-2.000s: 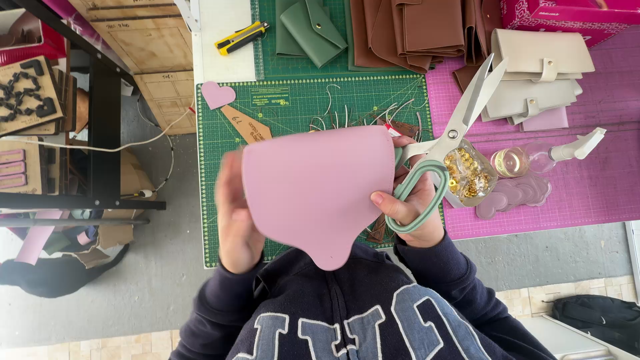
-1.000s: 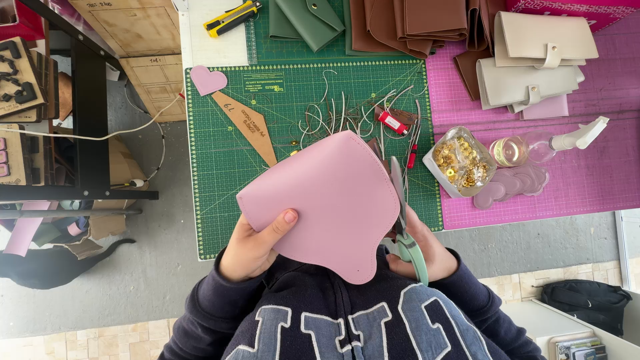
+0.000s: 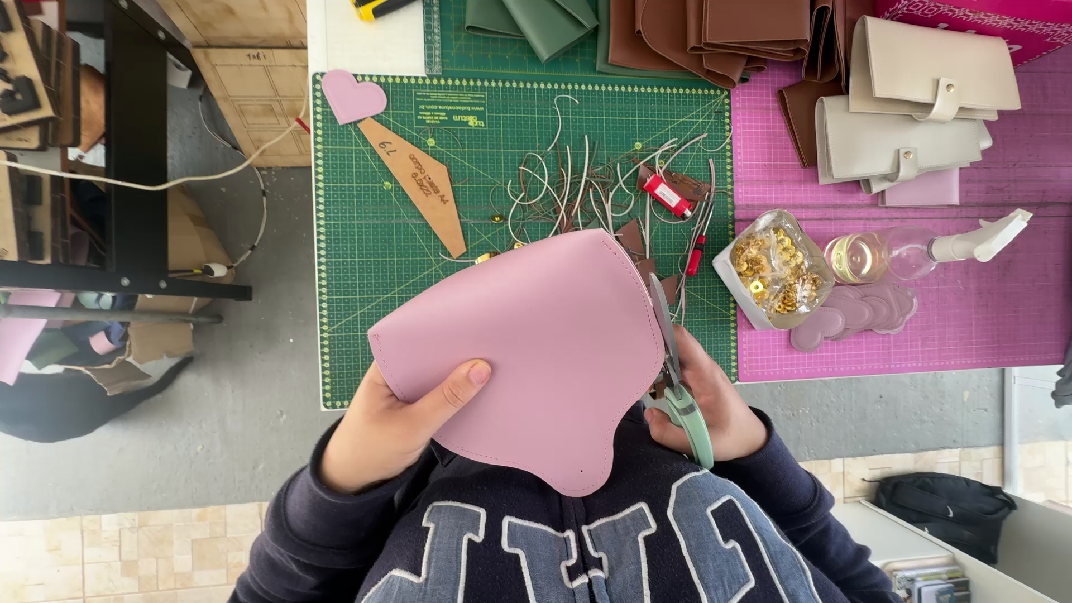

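A pink leather piece (image 3: pixel 536 360) with a stitched border and a rounded tab is held over the front of the cutting mat. My left hand (image 3: pixel 410 419) grips its left edge, thumb on top. In my right hand (image 3: pixel 712 402) are scissors (image 3: pixel 688 423) with pale green handles, their blades along the right edge of the pink piece. Part of the blades is hidden behind that edge. Beyond the piece, loose thread ends (image 3: pixel 578 184) and brown scraps lie on the green cutting mat (image 3: pixel 352 251), with a red lighter (image 3: pixel 667 195) among them.
A brown template (image 3: pixel 419 180) and a pink heart (image 3: pixel 353 96) lie at the left. To the right are a box of golden fasteners (image 3: pixel 775 268), a spray bottle (image 3: pixel 909 251) and pink rounded pieces (image 3: pixel 854 314). Brown (image 3: pixel 703 33), green (image 3: pixel 536 21) and cream wallets (image 3: pixel 930 67) stand at the back.
The pink piece has turned from roughly level to tilted. The scissors, earlier raised with blades apart and pointing away, have come down to its right edge. My left thumb now lies on top.
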